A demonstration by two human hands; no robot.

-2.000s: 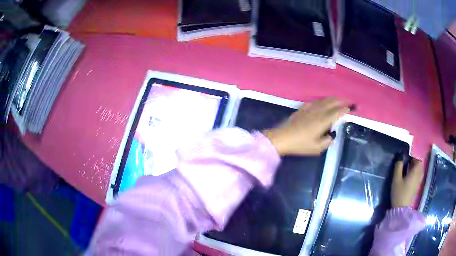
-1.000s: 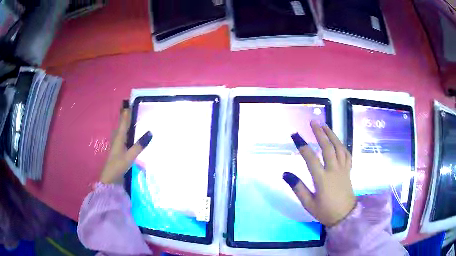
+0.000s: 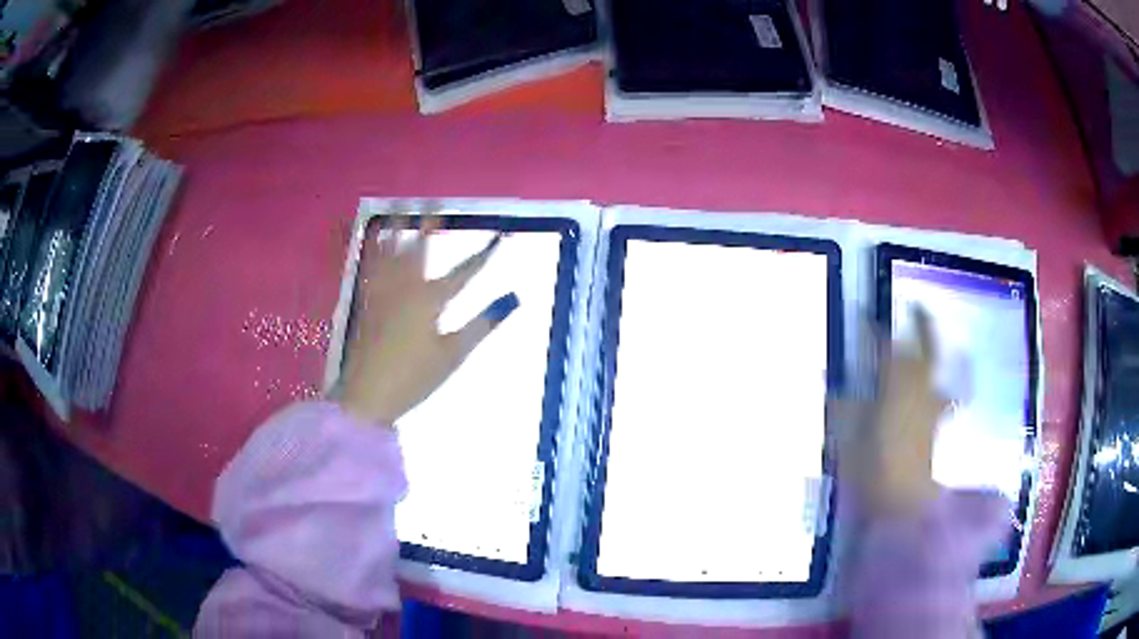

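Three tablets lie side by side on white backing. The left tablet (image 3: 500,412) and the middle tablet (image 3: 714,412) show bright white screens. The right tablet (image 3: 987,412) shows a purple-blue and white screen. My left hand (image 3: 406,312) is spread over the left part of the left tablet, fingers apart, with a dark cot on the thumb; its upper fingers are blurred. My right hand (image 3: 909,412) is blurred over the left side of the right tablet, and its finger shape is unclear. Small labels show near the lower right corners of the left and middle tablets.
Dark tablets (image 3: 712,50) lie in a row at the back of the pink-red bench (image 3: 275,187). A leaning stack of tablets (image 3: 119,275) is at the left. Another dark tablet (image 3: 1112,424) is at the right edge. Blue bins (image 3: 1062,618) show at the bottom right.
The left and middle screens have turned from purple-blue pictures to white. My left hand has moved right, further over the left tablet. My right hand has moved from the middle tablet to the right one.
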